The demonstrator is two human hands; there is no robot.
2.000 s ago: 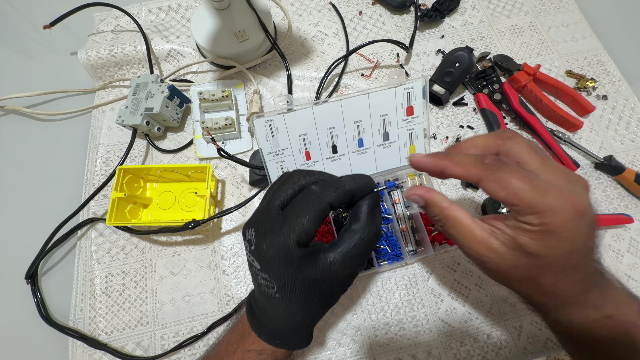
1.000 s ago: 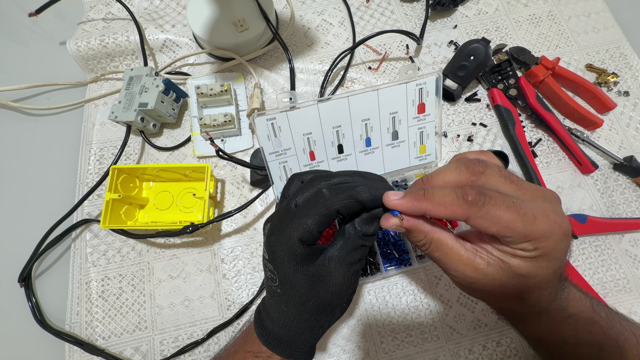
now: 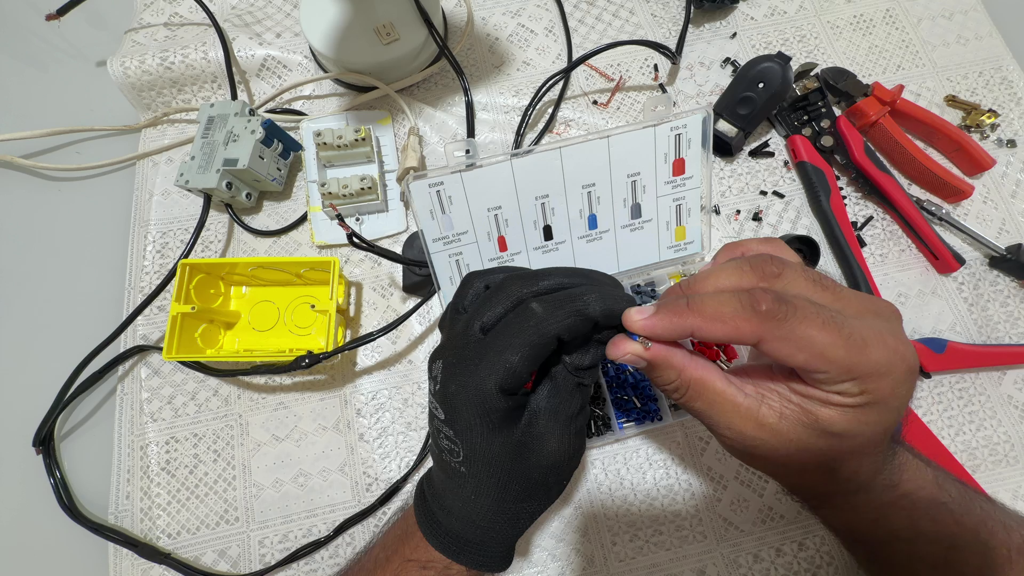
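Observation:
My left hand (image 3: pixel 520 408), in a black work glove, is closed with its fingertips meeting those of my right hand; what it grips is hidden. My bare right hand (image 3: pixel 784 360) pinches a small blue ferrule (image 3: pixel 640 340) between thumb and forefinger. Both hands are over the compartments of a clear plastic ferrule case, where blue ferrules (image 3: pixel 634 392), black ferrules (image 3: pixel 598 412) and red ferrules (image 3: pixel 714 352) show. Gray ones (image 3: pixel 645 292) lie farther back, partly covered. The case's lid (image 3: pixel 560 200) stands open behind, with a printed size chart.
At left are a yellow electrical box (image 3: pixel 252 312), circuit breakers (image 3: pixel 236 156), a white socket plate (image 3: pixel 356 180) and black cables (image 3: pixel 60 456). A white round base (image 3: pixel 372 40) stands behind. Red diagonal cutters (image 3: pixel 920 140), a wire stripper (image 3: pixel 852 192) and a red-and-blue handle (image 3: pixel 968 354) lie right.
My right hand, whose fingers were spread two seconds ago, has closed on the blue ferrule. Its fingertips have moved left to meet my gloved left hand.

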